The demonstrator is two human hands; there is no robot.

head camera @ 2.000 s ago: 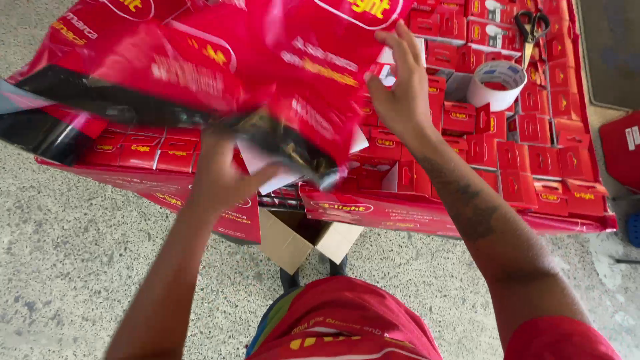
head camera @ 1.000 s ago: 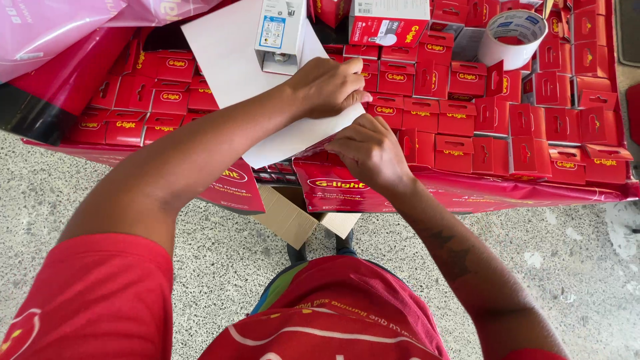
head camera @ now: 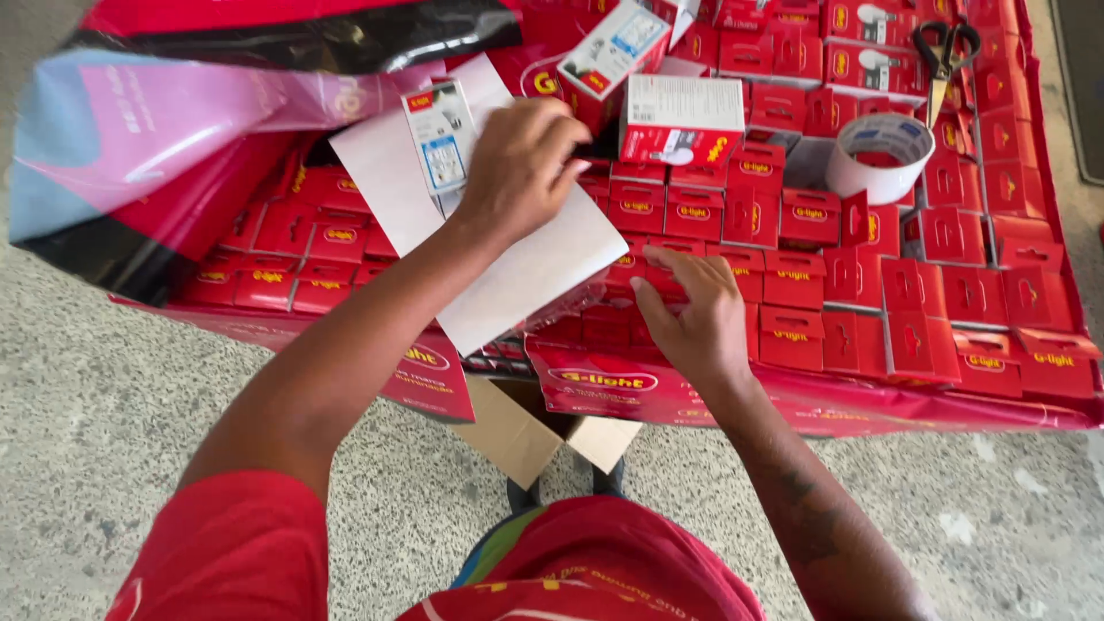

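My left hand (head camera: 523,168) is over a white sheet of paper (head camera: 517,285), beside a white light bulb box (head camera: 439,138) that lies on the sheet; its fingers are blurred, and whether they hold anything is unclear. My right hand (head camera: 695,315), fingers spread and empty, hovers over the rows of red G-light boxes (head camera: 753,213), right of the sheet's corner. Clear plastic film (head camera: 565,306) shows at the sheet's lower edge. Two larger bulb boxes, one tilted (head camera: 614,52) and one with a white printed side (head camera: 684,119), stand beyond my hands.
A roll of white tape (head camera: 880,158) stands on the boxes at right, with scissors (head camera: 942,65) beside it. Printed red plastic sheeting (head camera: 285,78) is bunched at upper left. Below the front edge is an open cardboard box (head camera: 509,435) near my feet.
The red plastic sheeting was lifted in front of me and now lies folded back at left. My hands, close together a second ago at the paper's edge, have moved apart.
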